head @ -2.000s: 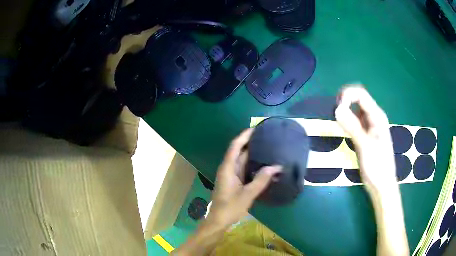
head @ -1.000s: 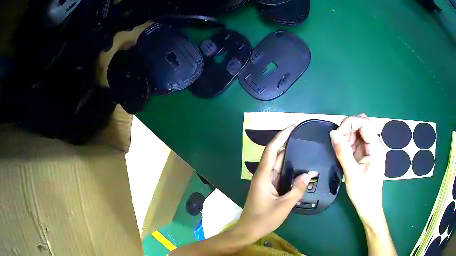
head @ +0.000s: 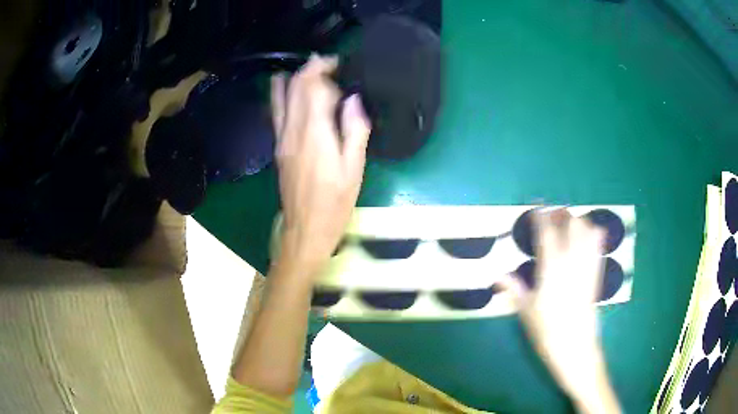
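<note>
My left hand (head: 315, 154) is blurred at the upper centre, among the dark plates, with thumb and fingers apart. A black oval plate (head: 398, 89) lies just right of its fingertips; blur hides whether they touch it or another plate. The pale backing sheet (head: 429, 273) lies across the green bench, with black half-moon pads (head: 467, 248) along its middle and fuller ovals at its right end. My right hand (head: 562, 283) is blurred over that right end, fingers spread, with no held thing visible. My left forearm covers the sheet's left end.
An open brown carton (head: 97, 315) fills the lower left, with a pile of dark plates (head: 73, 154) above it. A stack of pad sheets (head: 700, 323) lies at the right edge. Yellow clothing (head: 396, 392) shows at the bottom.
My left hand has moved from the sheet up to the plates. The plate held over the sheet is no longer there. My right hand is now spread over the sheet's right end.
</note>
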